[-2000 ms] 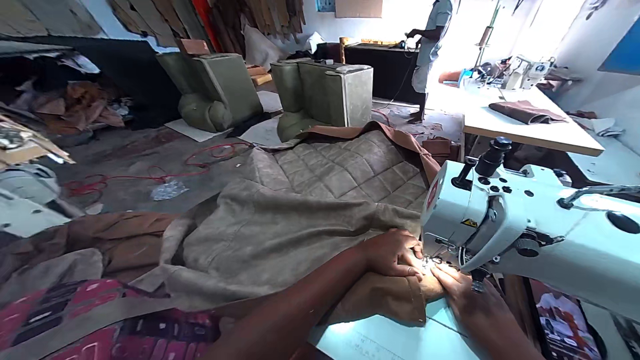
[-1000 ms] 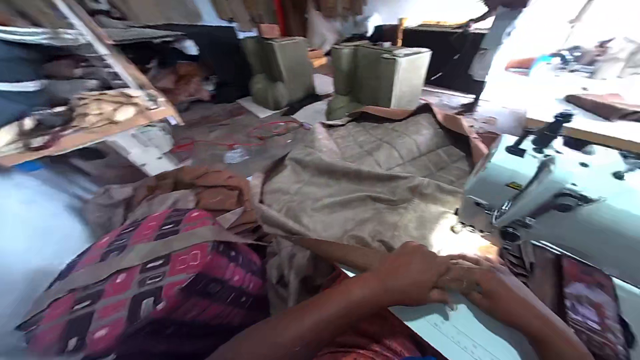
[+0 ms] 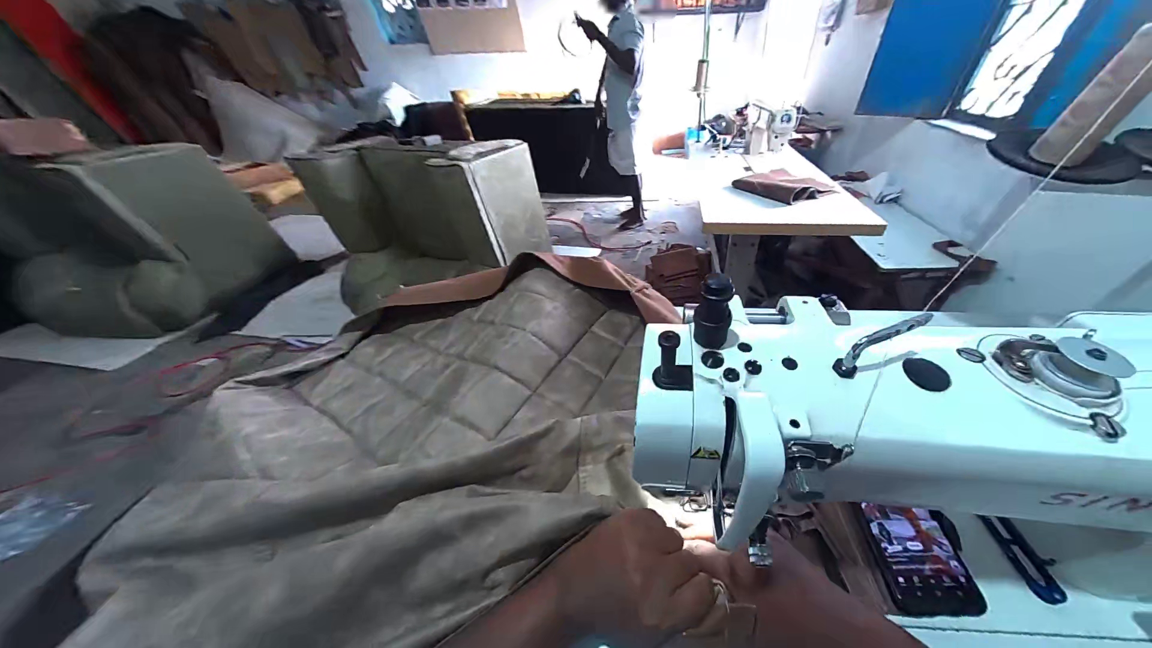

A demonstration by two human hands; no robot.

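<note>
A white Singer industrial sewing machine [image 3: 900,396] fills the right side. My left hand [image 3: 643,576] lies just left of its needle area with fingers curled, against the edge of a large grey-brown quilted cover [image 3: 504,360]. Behind the presser foot is my right hand [image 3: 765,576], partly hidden by the machine head. Both hands are close together at a small brown piece of material [image 3: 740,621]; how firmly each one grips cannot be seen. The grey-brown cover spreads left and away, with a brown leather-like border [image 3: 594,270].
A smartphone [image 3: 922,558] and a dark blue tool [image 3: 1026,558] lie on the machine's bed. Green upholstered seat parts [image 3: 441,198] stand behind the cover. A person [image 3: 621,99] stands near the back wall. Another table [image 3: 792,220] holds folded brown material and a sewing machine.
The view has swung up and right since a second ago. My hands have moved from in front of the machine to its needle area. The standing person's arm is now raised.
</note>
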